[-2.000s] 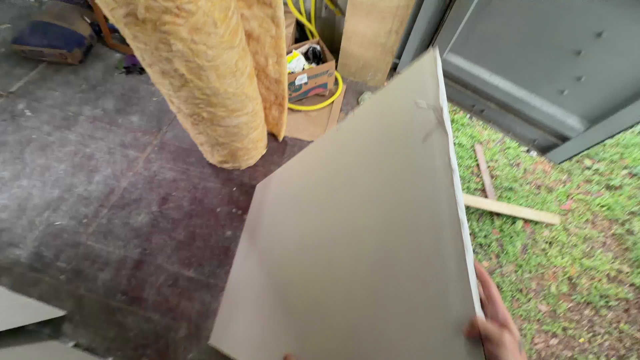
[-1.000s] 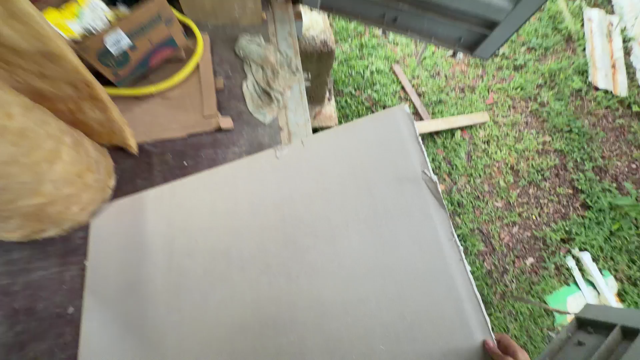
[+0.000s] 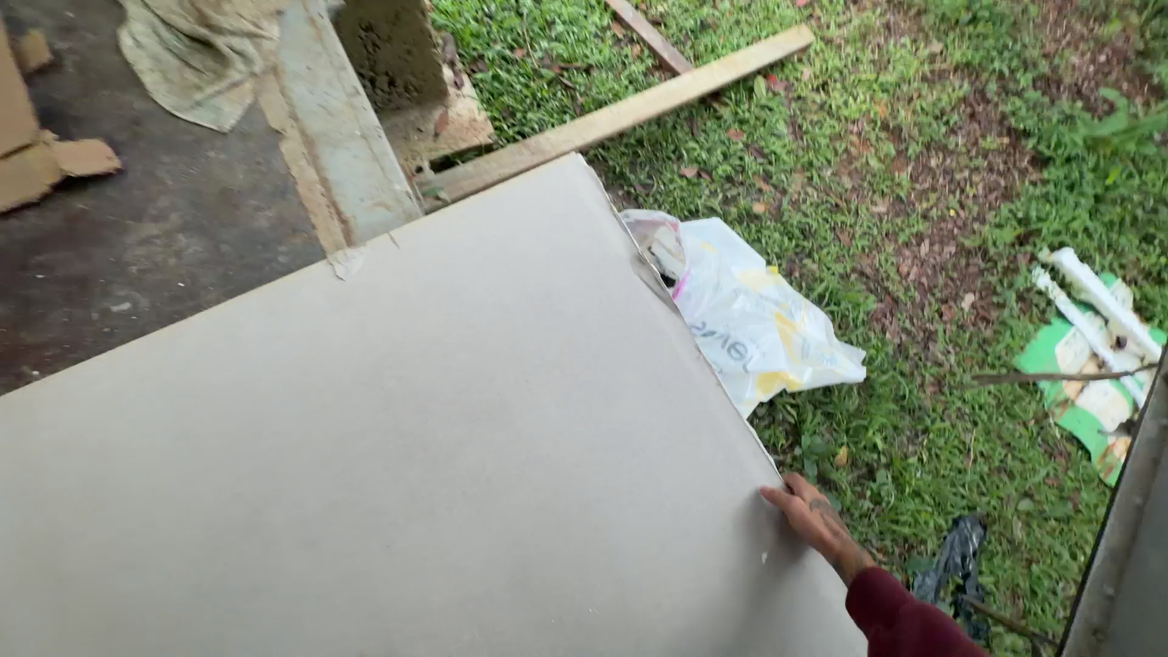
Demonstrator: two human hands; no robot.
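Note:
A large grey-beige drywall sheet (image 3: 438, 411) fills the lower left and middle of the head view. Its far right edge has torn, crumpled paper. My right hand (image 3: 810, 518), below a maroon sleeve, grips that right edge, thumb on the face and fingers around the rim. The sheet's far edge crosses over the dark floor and a worn pale sill strip (image 3: 342, 119). My left hand is out of the frame.
Outside on the grass lie crossed wooden boards (image 3: 639, 100), a white plastic bag (image 3: 757, 319), white-and-green scraps (image 3: 1090, 365) and black plastic (image 3: 954, 566). A concrete block (image 3: 388, 55) and a rag (image 3: 196, 59) are near the sill. A metal edge (image 3: 1127, 529) stands at right.
The view has swung right toward the grass. The drywall sheet has moved with my right hand and now overlaps the sill, away from the insulation roll. The white bag has come into view.

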